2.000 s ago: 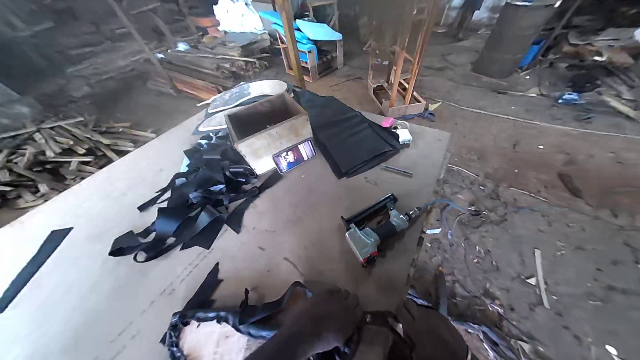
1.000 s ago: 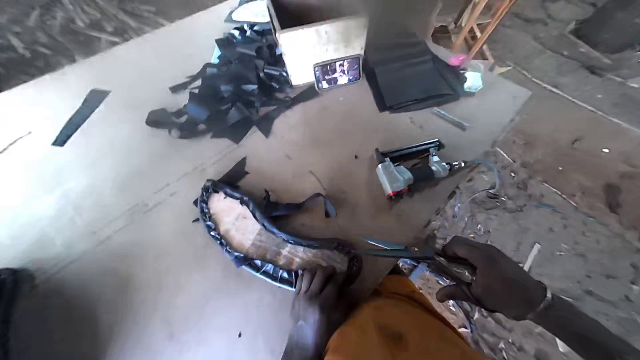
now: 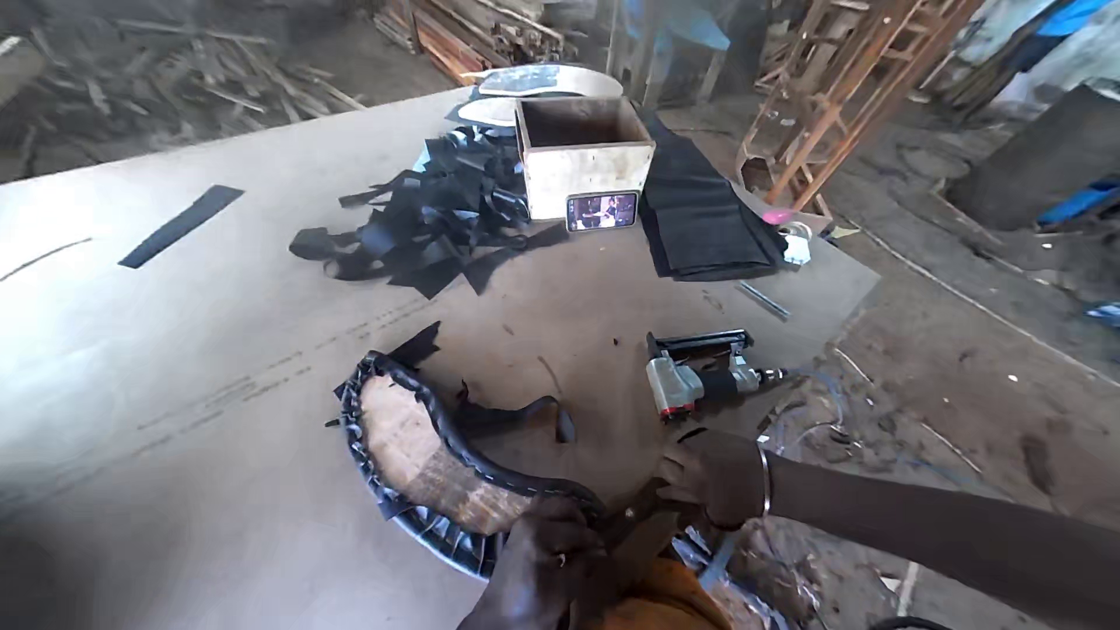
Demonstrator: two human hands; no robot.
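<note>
A curved wooden panel (image 3: 398,429), edged with stapled, pleated black covering, lies on the table with its underside up. My left hand (image 3: 551,560) grips its near right end. Close beside it, my right hand (image 3: 717,477) is at the table's front edge, fingers bent toward the left hand; dark material and a small round metal spot lie between the hands, and what the right fingers hold is unclear. Just beyond the right hand rests a pneumatic stapler (image 3: 700,376) with a hose. A loose black strip (image 3: 516,416) touches or lies near the panel's inner curve.
Farther back are a heap of black fabric scraps (image 3: 437,210), a wooden box (image 3: 586,166) with a phone (image 3: 602,211) leaning on it, and folded black sheet material (image 3: 709,210). A staple strip (image 3: 764,299) lies right. A single black strip (image 3: 182,226) is at left.
One second ago my right hand held scissors out to the right of the panel; it has come closer to my left hand, and the scissors no longer show clearly. The view has tilted up.
</note>
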